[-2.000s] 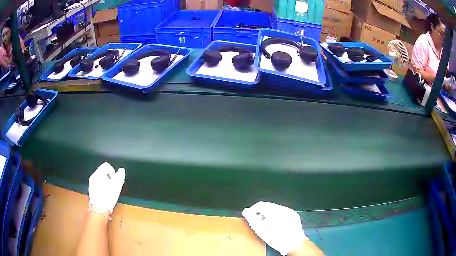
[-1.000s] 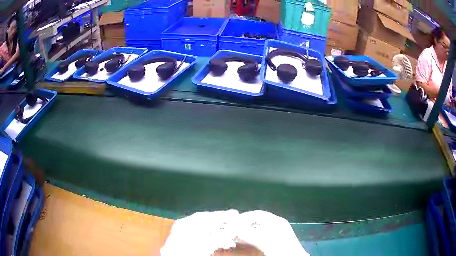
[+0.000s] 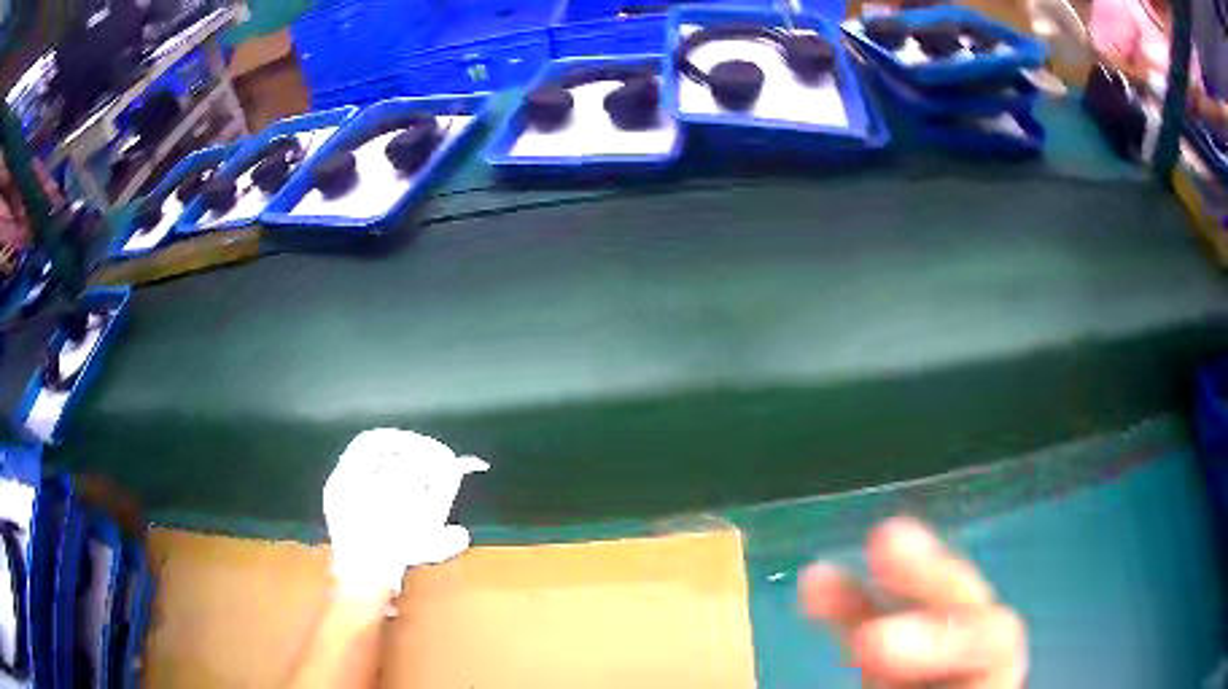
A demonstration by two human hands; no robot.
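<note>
My left hand wears a white glove and is raised over the far edge of the tan board. Its thumb stands apart from the fingers and no separate thing shows in it. My right hand is blurred over the teal surface, right of the board. It looks bare, with fingers apart and nothing visible in them. A tiny white speck lies left of my right hand.
The dark green conveyor belt crosses the view. Beyond it, blue trays hold black headphones. More trays stand at the left. Blue crates are behind; a person's pink sleeve shows at upper right.
My hands were together at the bottom centre and are now apart, left hand to the left, right hand to the right. The right hand showed white glove before and now looks bare. The view has tilted.
</note>
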